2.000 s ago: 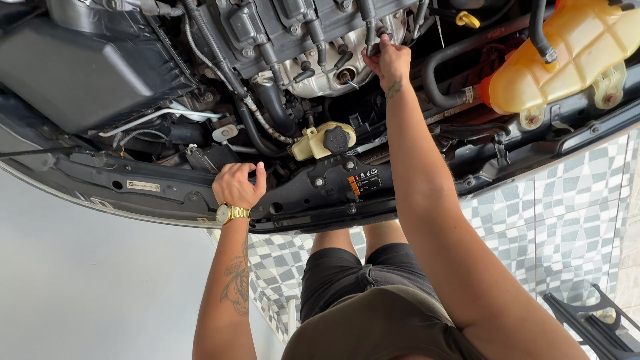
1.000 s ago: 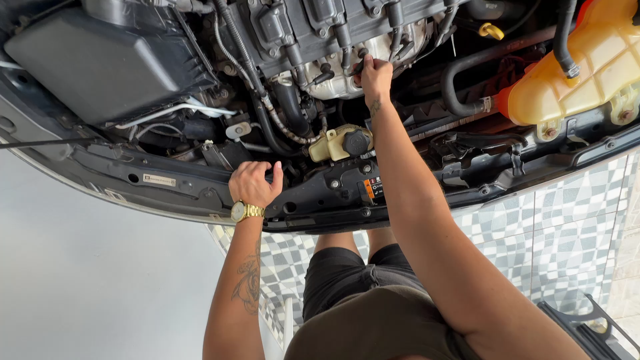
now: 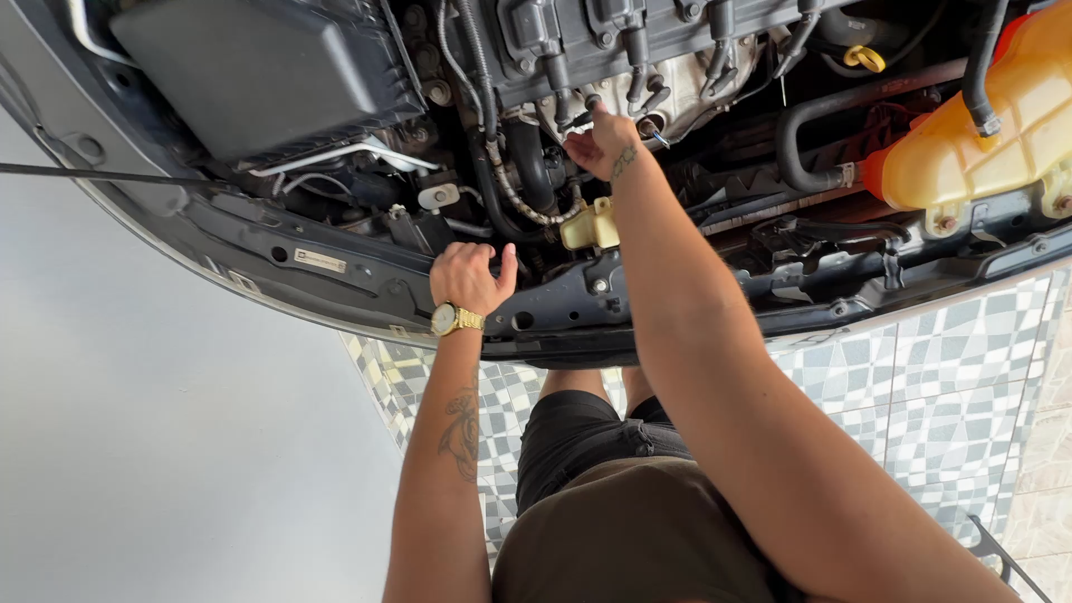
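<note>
My left hand [image 3: 471, 276], with a gold watch [image 3: 456, 319] at the wrist, rests on the front crossmember [image 3: 544, 306] of a car's engine bay. Up at the engine, my right hand [image 3: 601, 144] has its fingertips at a black rubber spark plug boot [image 3: 593, 100], beside the silvery metal heat shield [image 3: 687, 79]. Whether the fingers grip the boot is hard to see. Several similar black boots and leads come down from the dark engine cover [image 3: 578, 42]. My right forearm partly hides a pale yellow plastic reservoir [image 3: 589, 226].
A black air filter housing [image 3: 251, 75] fills the upper left. At the right stands a yellowed coolant tank [image 3: 976, 151] with a black hose [image 3: 791, 146] beside it. A yellow dipstick handle [image 3: 864, 58] shows near the top. A thin dark rod [image 3: 109, 174] crosses the left edge.
My right hand has moved left along the row of boots at the engine. My left hand has stayed on the crossmember.
</note>
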